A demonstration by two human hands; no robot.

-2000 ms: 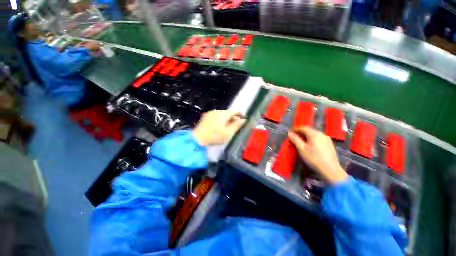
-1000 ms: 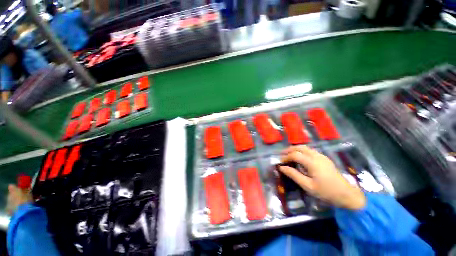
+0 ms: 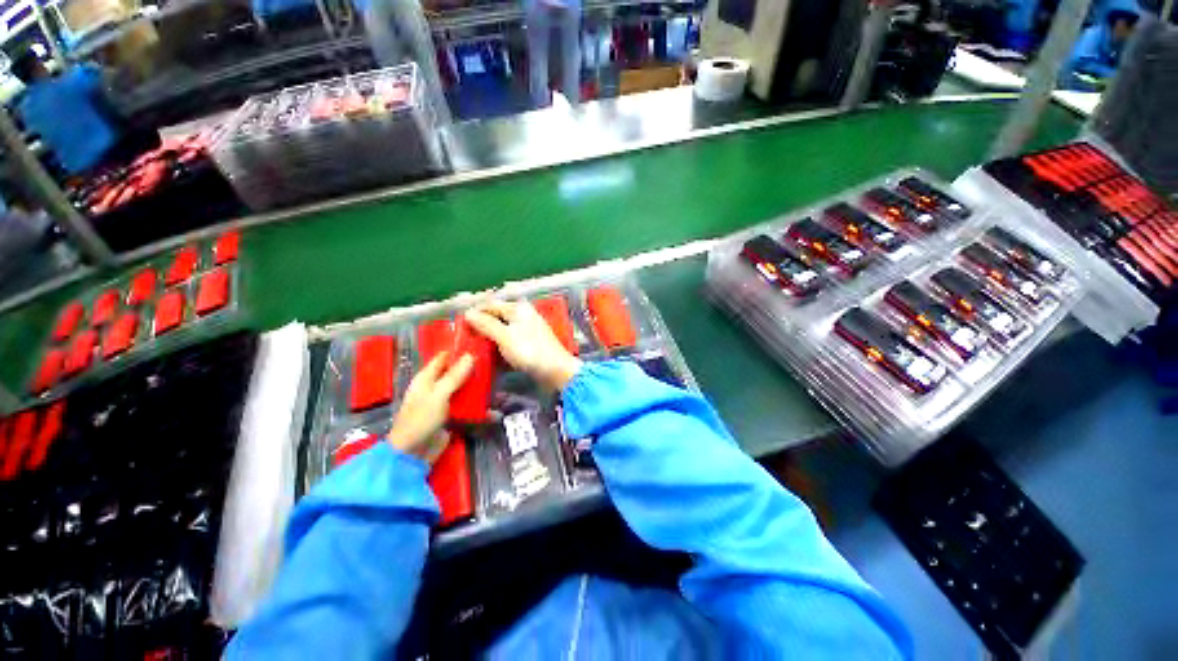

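Note:
A clear tray (image 3: 543, 514) lies in front of me with red covered units (image 3: 372, 372) in several pockets. My left hand (image 3: 429, 403) and my right hand (image 3: 517, 338) meet over the tray and both hold one red piece (image 3: 474, 377), raised above the pockets. Whether a black unit is inside it is hidden. Below it, one front pocket (image 3: 519, 458) shows only a white patch with dark print. A dark unit partly shows in the front pocket to its right. My left sleeve covers part of the tray's front left.
Black tray (image 3: 116, 478) with a few red covers at left, beside a white liner (image 3: 265, 471). Filled red tray (image 3: 142, 310) on the green belt (image 3: 620, 207). Stack of clear trays (image 3: 840, 375) with black units at right. Black tray (image 3: 982, 549) low at right. People stand across the line.
The view has swung right. My left hand has come from the black tray to the clear tray. My right hand has lifted a piece from the front row, and both hands now hold a red piece.

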